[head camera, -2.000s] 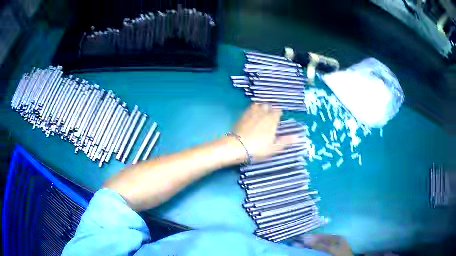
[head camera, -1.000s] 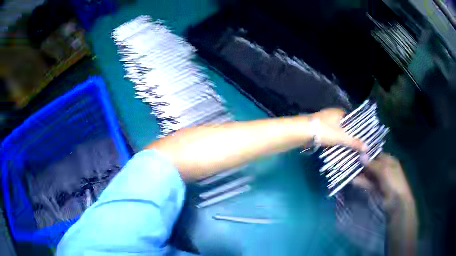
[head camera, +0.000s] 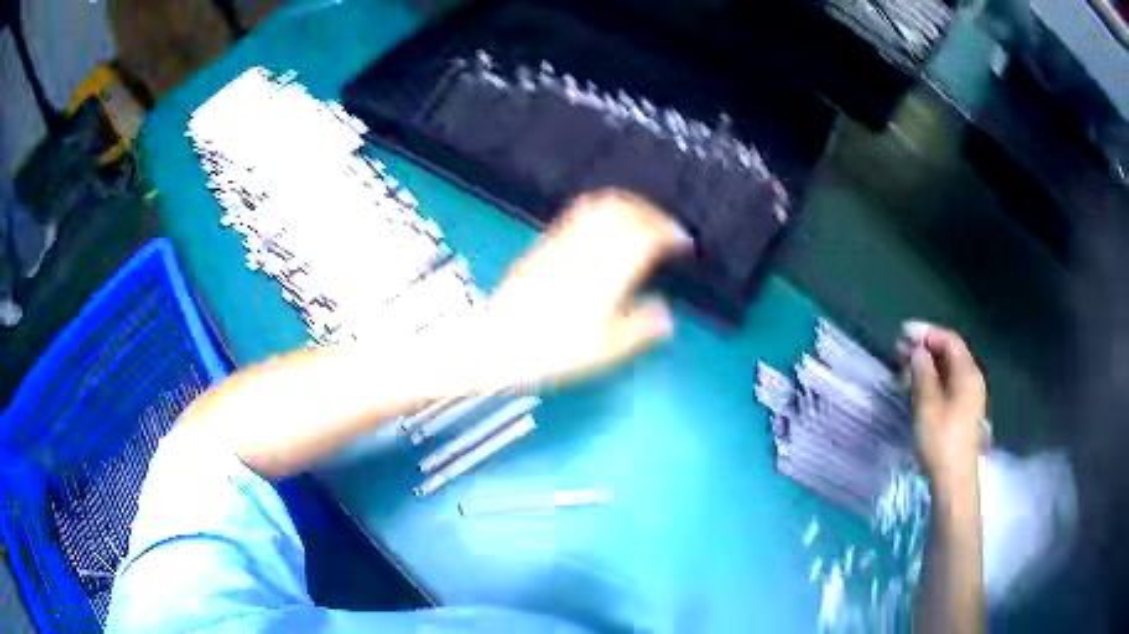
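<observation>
My left hand point(head camera: 607, 285) is blurred, over the bench beside the black tray's near edge. Its thumb and fingers are apart and nothing shows in it. My right hand point(head camera: 951, 396) is at the right, beside a row of metal tubes point(head camera: 842, 427). Its fingertips are pinched together at a small pale spot, but I cannot tell whether it holds something. Small white plastic pieces point(head camera: 854, 582) lie loose below that row, partly behind my right forearm. A large bright heap of tubes point(head camera: 322, 198) lies at the left, its lower end behind my left forearm.
The black tray point(head camera: 471, 173) with many tubes stands at the back. A few single tubes point(head camera: 477, 452) lie near the table front, one apart point(head camera: 535, 502). A blue basket point(head camera: 186, 303) with tubes is at the lower left. A blurred clear bag point(head camera: 1028, 520) is at the right.
The view has shifted. A second ago both hands were at a bundle of tubes; now they are apart, my left hand back to the left without it, my right beside the tube row.
</observation>
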